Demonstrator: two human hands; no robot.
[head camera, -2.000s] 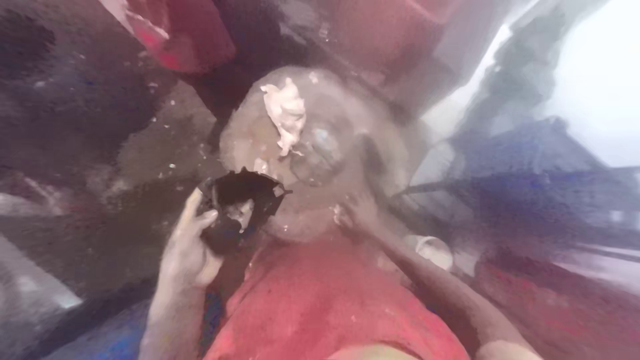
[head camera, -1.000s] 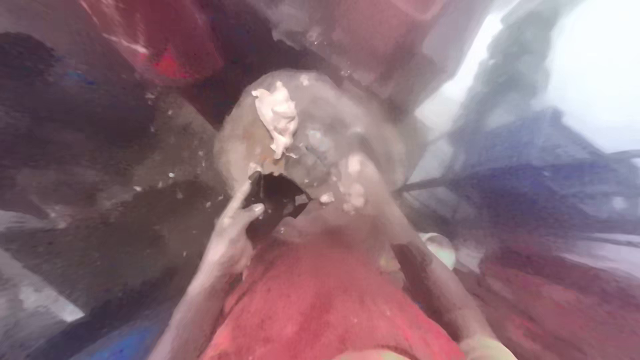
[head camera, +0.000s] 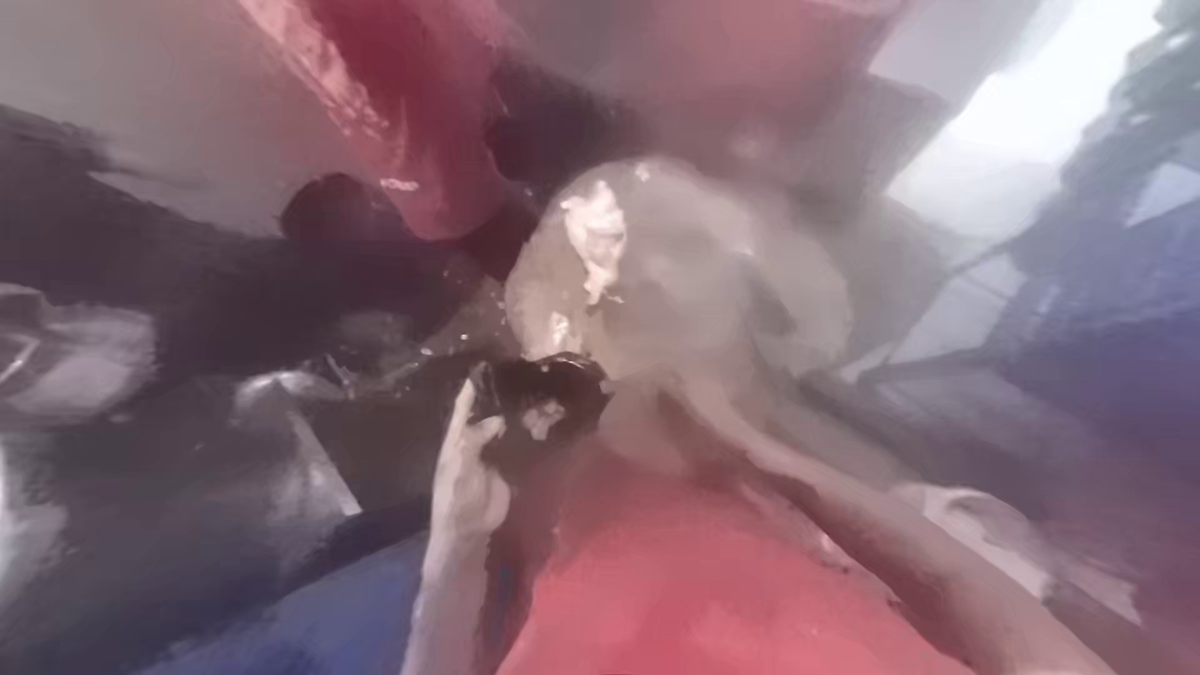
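My left hand (head camera: 480, 450) grips a dark, ragged-edged container or piece (head camera: 562, 380), with a pale lump (head camera: 542, 418) in or on it. Just beyond it lies a round, greyish surface (head camera: 675, 202), perhaps a basin or board; the blur does not settle which. A pale, soft-looking clump (head camera: 597, 234) rests on its left part, with a smaller pale bit (head camera: 560, 328) below. My right hand (head camera: 670, 389) is at the near side of the round surface, badly blurred; its fingers and anything in them cannot be made out.
Red shapes (head camera: 422, 122), perhaps containers or cloth, stand beyond and to the left. A whitish cup-like thing (head camera: 984, 525) is beside my right forearm. Blurred metallic-looking objects (head camera: 300, 422) lie at the left, and something blue (head camera: 1116, 328) stands at the right.
My right hand was farther over the round surface a second ago and is now nearer my body. My left hand still holds the dark thing. The view has shifted, showing more at the left.
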